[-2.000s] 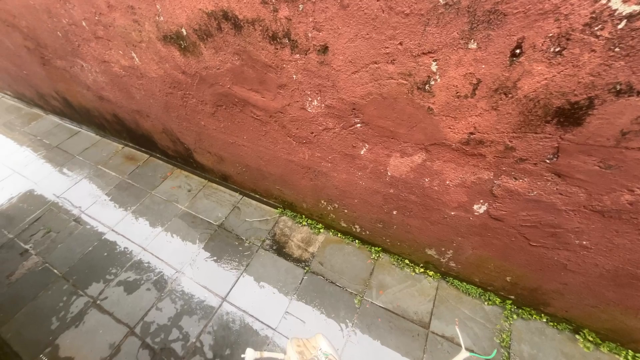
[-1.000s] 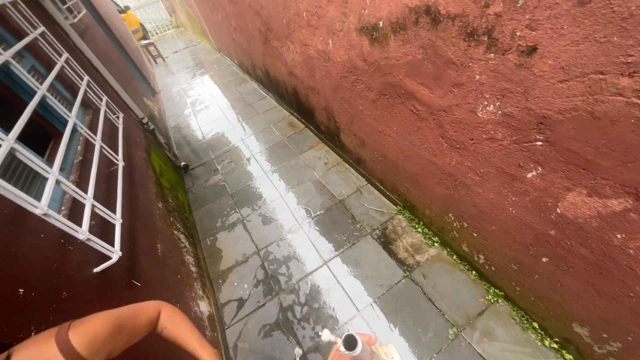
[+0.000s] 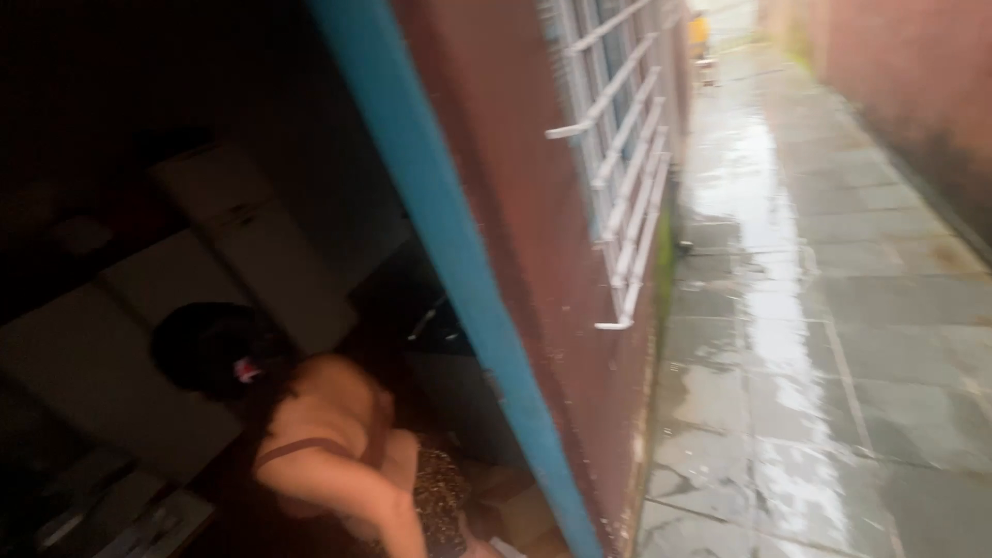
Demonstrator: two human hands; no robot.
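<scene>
Neither of my hands can be made out in the head view. Inside a dark doorway at the lower left, another person bends forward, with dark hair, a reddish hair tie and bare shoulders. That person's arm reaches down beside a brown patterned cloth or garment. Something skin-coloured and a small white thing show blurred at the bottom edge; whose skin it is cannot be told.
The blue door frame slants between the dark room and a maroon wall. White window bars jut over a wet stone-paved passage. A red wall borders its right side. Something yellow stands far off.
The view has swung far left, to the doorway and the bent person. One second ago a hand with a tube-like thing showed at the bottom; it is out of sight now.
</scene>
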